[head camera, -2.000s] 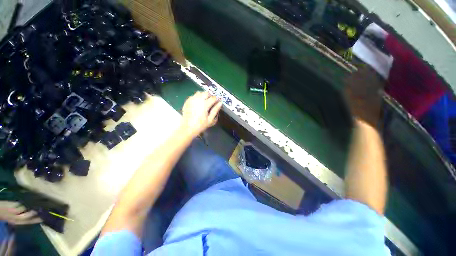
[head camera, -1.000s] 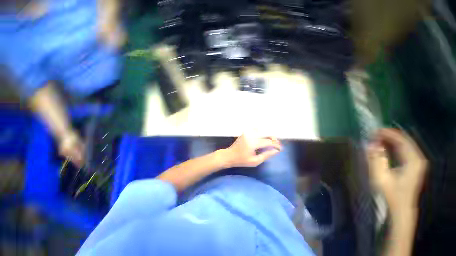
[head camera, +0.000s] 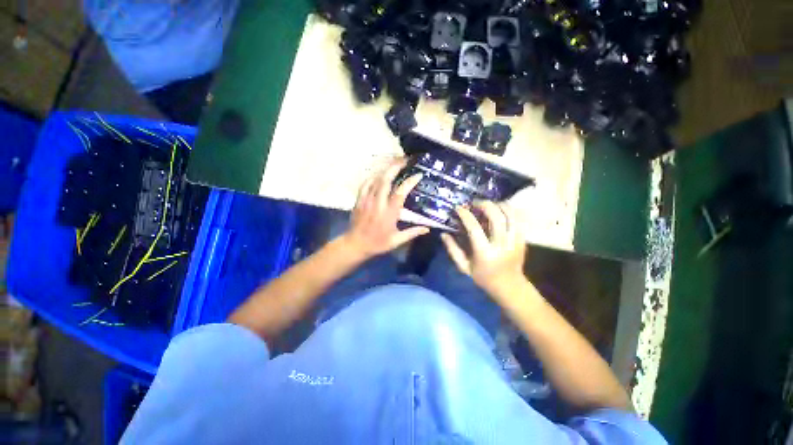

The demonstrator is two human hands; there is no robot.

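Observation:
A black socket housing point(head camera: 461, 184) lies at the front of the cream board, open side up, with shiny metal parts inside. It is slightly tilted across the board. My left hand point(head camera: 383, 207) is on its left end, fingers at the inside and thumb at the near edge. My right hand point(head camera: 489, 239) is at its near right side, fingertips over the inner parts. Whether my fingers hold small parts cannot be told. Several loose black socket inserts point(head camera: 468, 128) lie just behind the housing.
A heap of black parts, some with grey square faces point(head camera: 475, 61), covers the back of the cream board point(head camera: 291, 148). A blue plastic crate point(head camera: 35, 235) with wired housings stands at left. A person's light blue clothing point(head camera: 165, 43) shows at upper left. A worn pale ledge point(head camera: 658, 261) runs at right.
The view has turned back to the cream board. Both hands, earlier apart and without a housing, are now together on an open housing. The coworker is now mostly out of view.

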